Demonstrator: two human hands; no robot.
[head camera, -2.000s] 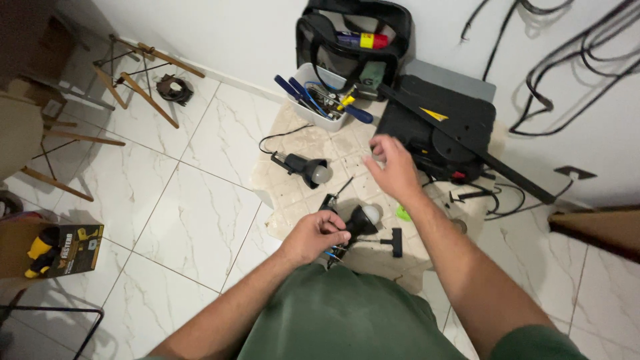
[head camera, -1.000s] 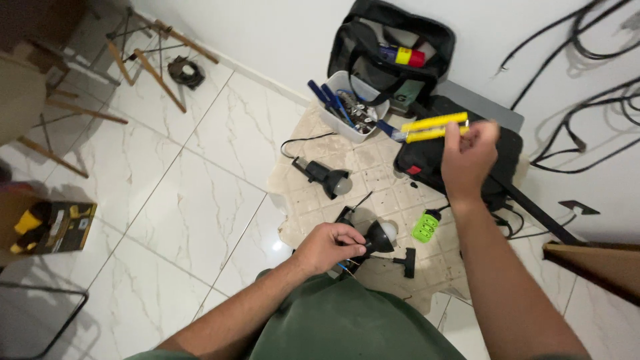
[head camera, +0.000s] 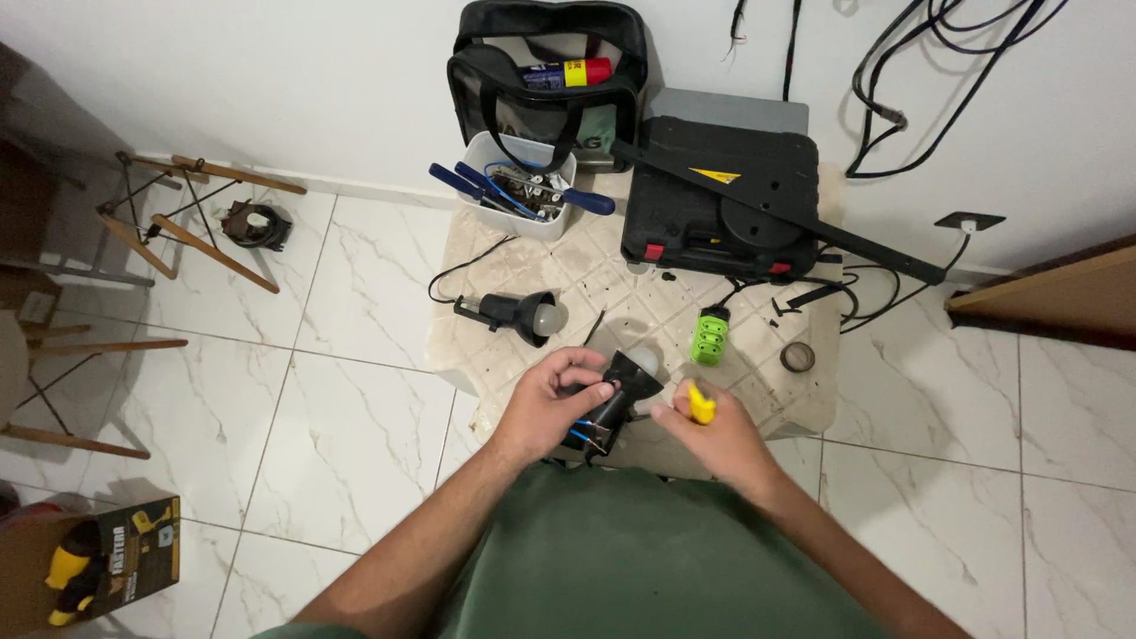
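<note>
My left hand (head camera: 555, 404) holds a black lamp socket fixture (head camera: 632, 380) with a bulb in it, near the table's front edge. Blue-insulated wires (head camera: 586, 437) with bare copper ends stick out below my fingers. In my right hand (head camera: 719, 435), just right of the fixture, is a yellow-handled tool (head camera: 701, 405); the fist hides most of it. A second black lamp fixture with a bulb (head camera: 519, 315) lies farther left on the table. A green power outlet block (head camera: 709, 337) and a roll of black tape (head camera: 797, 357) lie to the right.
A white plastic tub (head camera: 532, 226) of screwdrivers and small hardware stands at the back, before a black clear-sided bag (head camera: 550, 115). Right of it, a black tool case (head camera: 683, 213) bears a long black bar (head camera: 852, 240). Cables run to a wall outlet (head camera: 969, 222). Folded wooden legs (head camera: 217, 253) lie left.
My right hand, seen empty by the tool case at first, took hold of the yellow-handled tool and has come down beside the fixture. My left hand stays at the fixture.
</note>
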